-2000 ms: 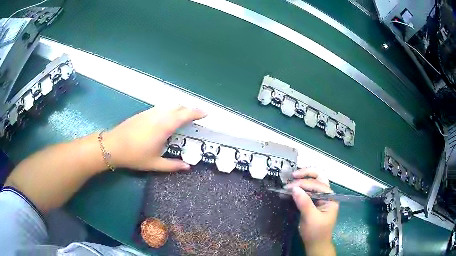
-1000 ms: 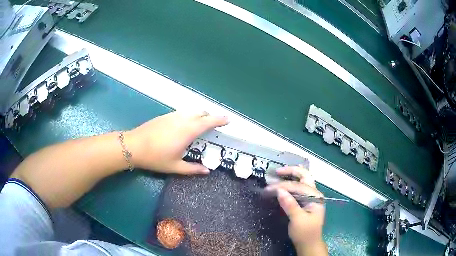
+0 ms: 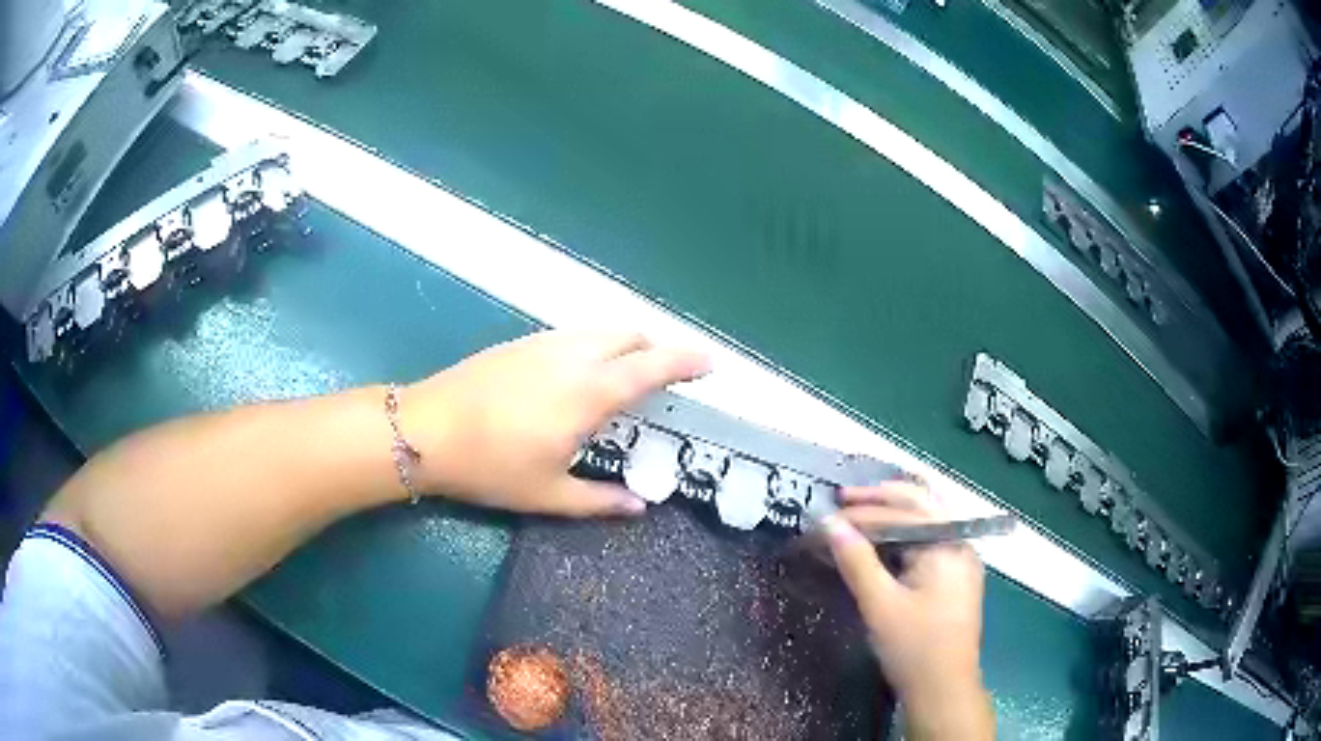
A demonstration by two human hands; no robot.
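A silver-grey carrier strip point(image 3: 753, 446) with dark coil parts and pale tabs lies along the near rail, above the black tray point(image 3: 681, 608). My left hand point(image 3: 529, 420) grips its left end, thumb below and fingers on top. My right hand point(image 3: 920, 579) holds slim metal tweezers point(image 3: 949, 531) like a pen at the strip's right end. The tweezers' tip is blurred and partly hidden by the fingers. Fine copper wire scraps point(image 3: 681, 702) lie scattered in the tray. A copper ball point(image 3: 527, 688) sits in its near left corner.
A waiting strip point(image 3: 167, 239) stands at left beside the white box point(image 3: 87, 130). Other strips lie on the green belt point(image 3: 652, 174): one far left point(image 3: 297, 36), some at right point(image 3: 1043, 446), one in the far lane point(image 3: 1104, 249). Another strip point(image 3: 1134, 673) stands at lower right.
The view has shifted, so the tray and hands appear further right. Strips on the belt have moved right, and one has entered at the far left. Both hands still hold the strip and tweezers.
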